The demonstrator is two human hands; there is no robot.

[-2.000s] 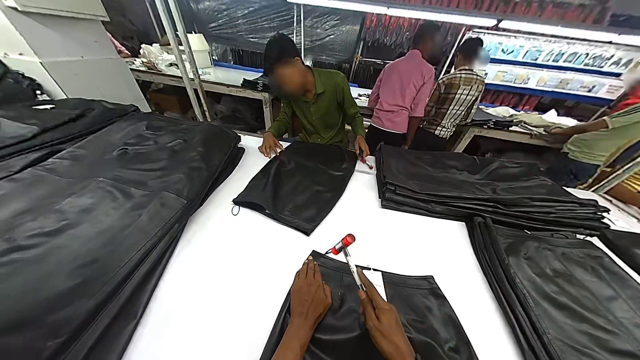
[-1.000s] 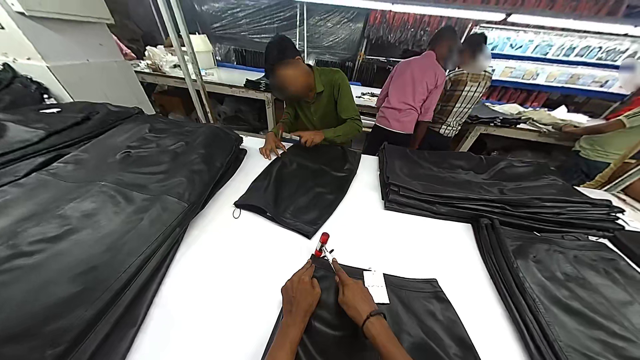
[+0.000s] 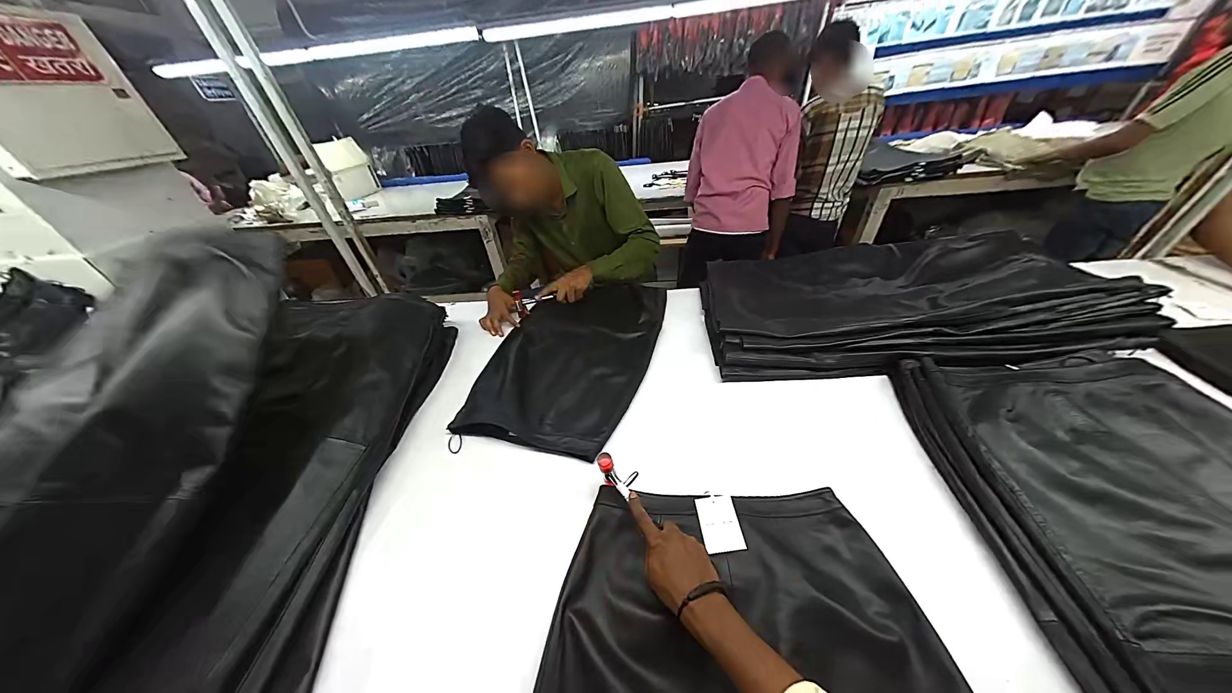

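My right hand (image 3: pixel 679 563), with a dark band at the wrist, lies over the waist of a black leather-like skirt (image 3: pixel 818 587). Its index finger reaches to a small tool with a red end (image 3: pixel 605 464) at the skirt's upper left corner. Whether the fingers grip the tool or only touch it is unclear. A white paper tag (image 3: pixel 721 525) lies on the waistband beside the hand. My left hand is outside the view. At the far left, a black garment (image 3: pixel 164 385) stands raised and blurred; what lifts it is hidden.
Across the white table (image 3: pixel 423 577), a person in a green shirt (image 3: pixel 587 217) works on another black skirt (image 3: pixel 577 371) with a red-ended tool. Stacked black garments lie at the left (image 3: pixel 356 385), back right (image 3: pixel 924 298) and right (image 3: pixel 1088 481). Other people stand behind.
My left hand has left the skirt's waistband and gone out of view. At the left, a black garment has risen from the pile. The white tag, partly covered at first, now shows fully.
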